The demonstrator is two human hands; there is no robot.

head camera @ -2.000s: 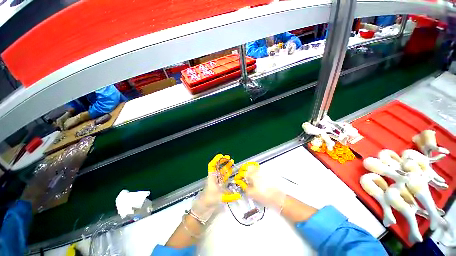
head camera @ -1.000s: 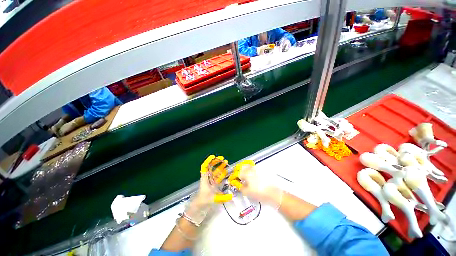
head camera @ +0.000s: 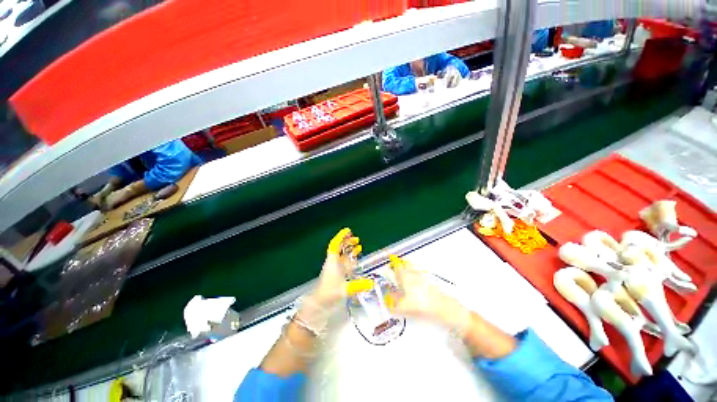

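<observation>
A small silvery part in shiny film with a thin dark lead looping below it is between my hands, over the white bench edge. My left hand, in a pale glove with yellow-orange finger cots, grips the part's upper left side; a small dark piece shows at its fingertips. My right hand, gloved the same way, is at the part's right side with index finger and thumb spread; whether it touches the film is hard to tell.
A green conveyor belt runs behind the bench. A metal post stands at its edge. A red tray with cream housings and loose finger cots is at right. A crumpled wipe lies left. People in blue sleeves work across the belt.
My right hand has moved right, away from my left fingers, and its fingers have spread. More of the shiny film shows between my hands.
</observation>
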